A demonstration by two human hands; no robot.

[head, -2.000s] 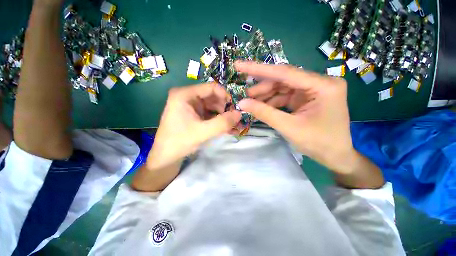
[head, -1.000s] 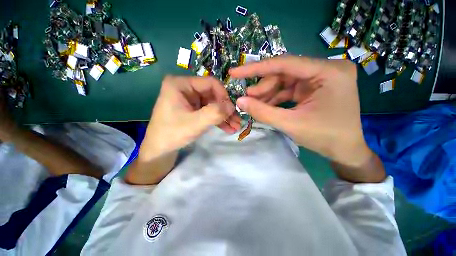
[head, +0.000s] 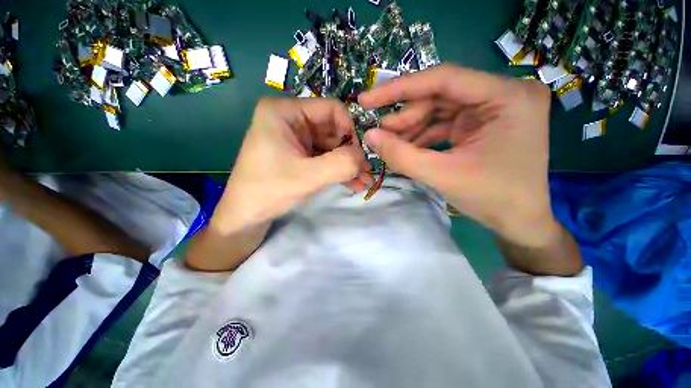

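Observation:
My left hand [head: 292, 163] and my right hand [head: 462, 144] are close together above the mat's near edge. Between their fingertips is a small circuit board, mostly hidden by the fingers. A thin orange-brown strip [head: 375, 184] hangs below it. My left thumb and fingers are closed on the board. My right thumb and index finger are spread apart, with the thumb tip by the board; I cannot tell if it grips. A loose pile of boards [head: 390, 42] lies just beyond, with a white battery [head: 276, 70] at its left side.
Another board pile [head: 136, 49] with batteries lies at the left on the green mat [head: 242, 136]. Rows of boards [head: 591, 45] lie at the right, beside a dark panel [head: 680, 114]. A neighbour's arm [head: 72, 220] is at the left, blue cloth [head: 621, 235] at the right.
The view has shifted a little, so the piles sit higher. The orange-brown strip now hangs clear below my fingers. The neighbour's arm at the left has drawn back from the pile.

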